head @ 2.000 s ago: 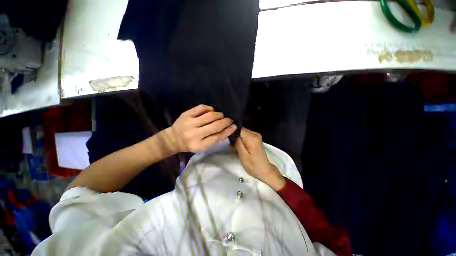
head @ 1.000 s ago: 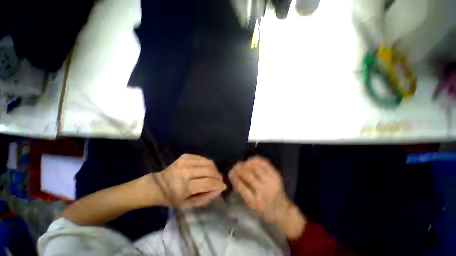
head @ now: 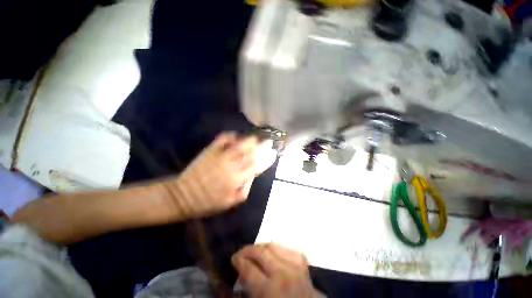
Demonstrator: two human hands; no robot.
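A dark cloth panel (head: 175,99) lies on the white table left of the needle area and hangs over the front edge. My left hand (head: 224,169) is on the cloth close to the presser foot (head: 274,135), fingertips near the lit spot, blurred. My right hand (head: 271,269) is at the cloth's right edge near the table front, fingers curled, partly cut off by the bottom of the picture. Whether its fingers hold the edge is not clear. The sewing machine head (head: 303,75) stands above the cloth.
Scissors with a green and a yellow handle (head: 419,210) lie right of the needle. A pink tuft (head: 507,231) is at the machine's right end. The white table (head: 326,224) has a dark seam line. Black cloth is at the far left.
The view has swung up to the machine. My left hand has moved from the lap up to the needle area. My right hand has separated from it and stays nearer the front edge.
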